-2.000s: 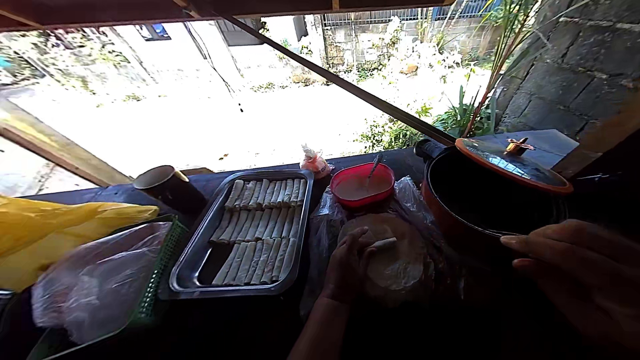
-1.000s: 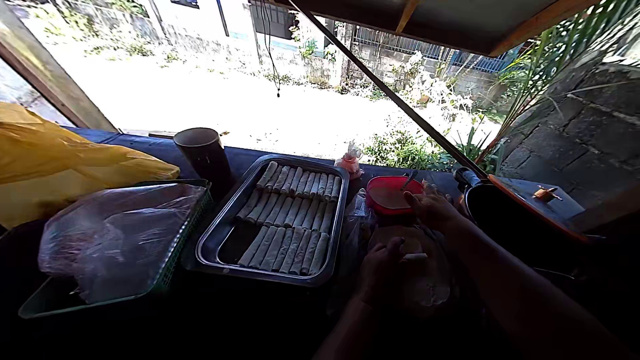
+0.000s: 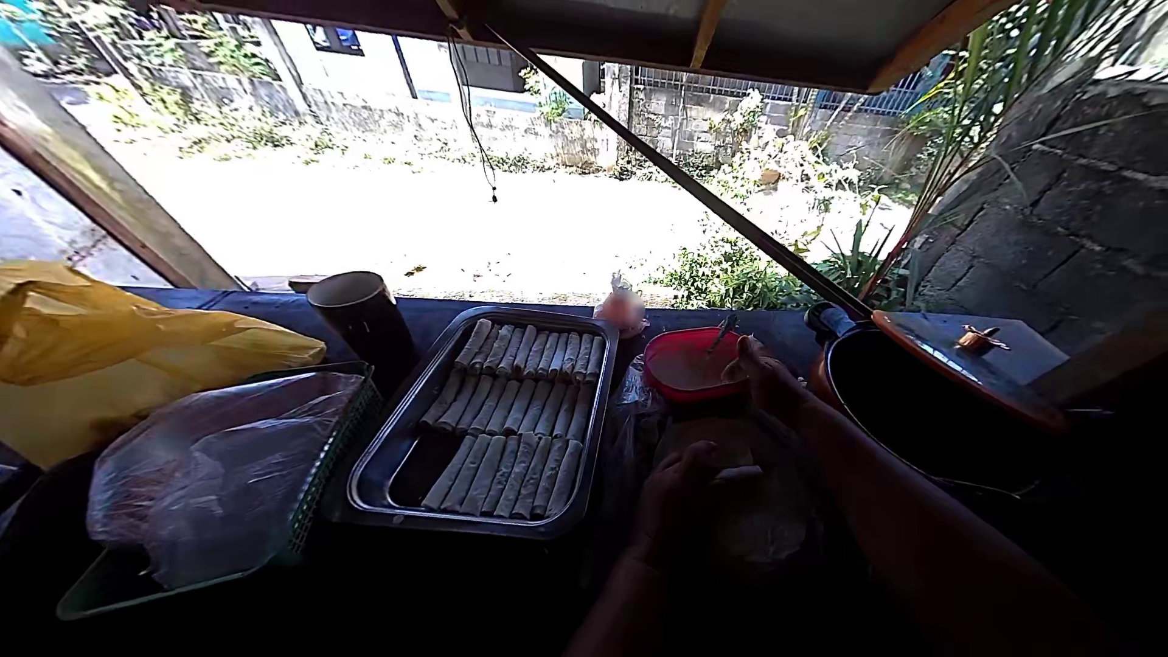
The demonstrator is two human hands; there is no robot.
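My right hand [image 3: 766,370] is at the right rim of a red plastic bowl [image 3: 695,394] of pale liquid, in which a utensil [image 3: 725,330] leans; its fingertips are hard to make out. My left hand [image 3: 684,493] rests in shadow by a pale, partly rolled wrapper [image 3: 737,473] on a round board [image 3: 766,525]; whether it grips the roll is unclear. To the left, a metal tray [image 3: 360,488] holds several uncooked rolls [image 3: 500,406] in three rows, with a gap at the front left corner. A small tied plastic bag [image 3: 620,310] stands behind the tray.
At the right stands a dark pot [image 3: 835,401] with its glass lid [image 3: 958,365] tilted on it. A green basket [image 3: 310,511] with a clear plastic bag [image 3: 219,465], a dark cup [image 3: 365,319] and a yellow bag [image 3: 119,338] are on the left. A diagonal bar [image 3: 675,173] crosses ahead.
My right hand has moved from beside the pot to the red bowl. My left hand stays by the roll on the board. The view has shifted.
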